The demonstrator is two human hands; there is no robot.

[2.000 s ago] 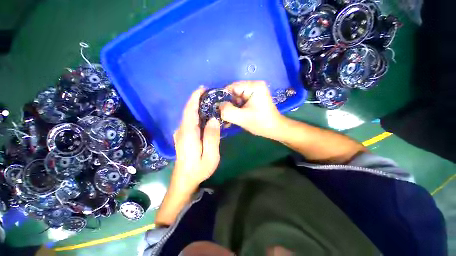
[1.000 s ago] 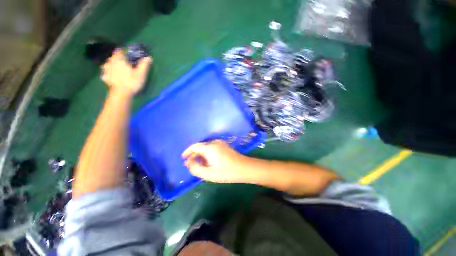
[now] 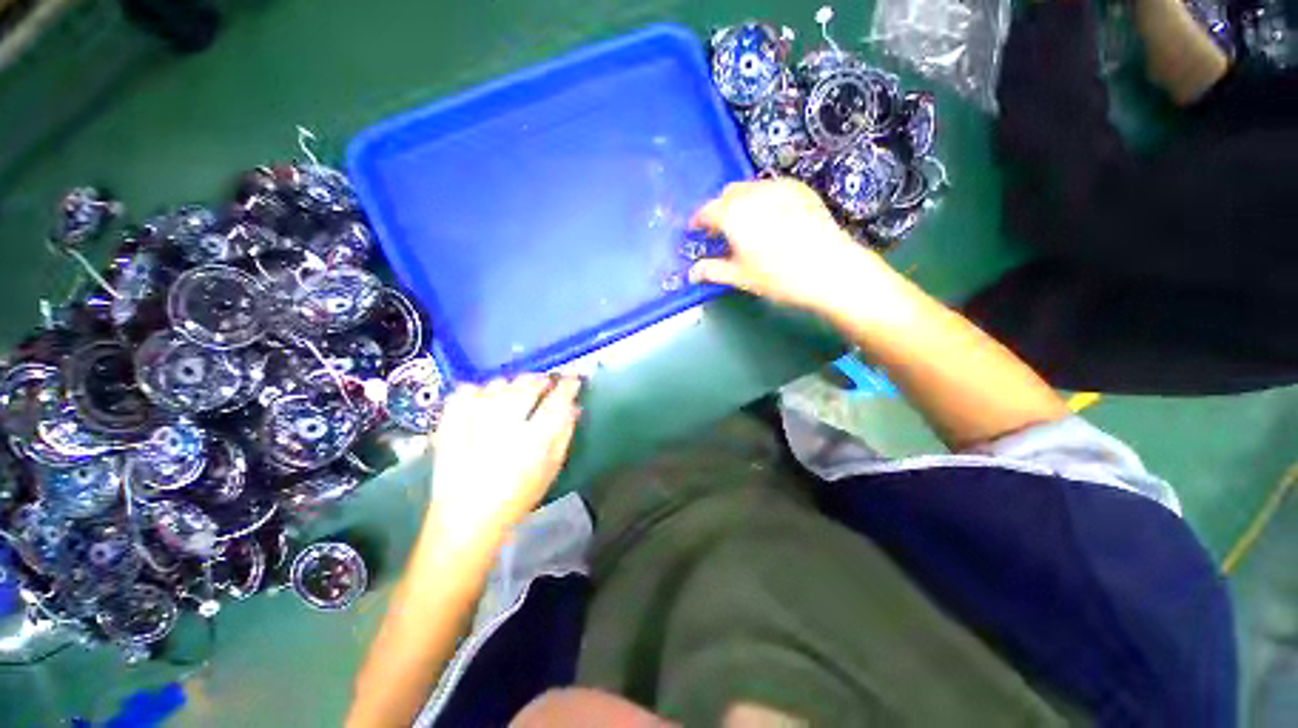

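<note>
A shallow blue tray (image 3: 527, 213) lies in front of me. Several tiny clear-silver rings (image 3: 693, 250) lie in its near right corner. My right hand (image 3: 776, 245) reaches over that corner, thumb and index finger apart around the rings; no held thing shows. My left hand (image 3: 501, 441) lies at the tray's near left edge, fingers over or against the rim; I see nothing in it, and its fingertips are partly hidden. Round wired units (image 3: 185, 373) are piled left of the tray, and a smaller pile of round wired units (image 3: 863, 178) lies right of it.
A clear plastic bag (image 3: 947, 43) lies at the upper right. Another person's dark sleeve (image 3: 1061, 185) and a hand (image 3: 1182, 50) are at the right. A single round unit (image 3: 329, 575) lies near the left pile's front. A black block (image 3: 174, 20) is at the top left.
My left hand let go of the unit at the far line and came back to the tray's near edge. My right hand moved to the rings in the tray's right corner, its fingers opening.
</note>
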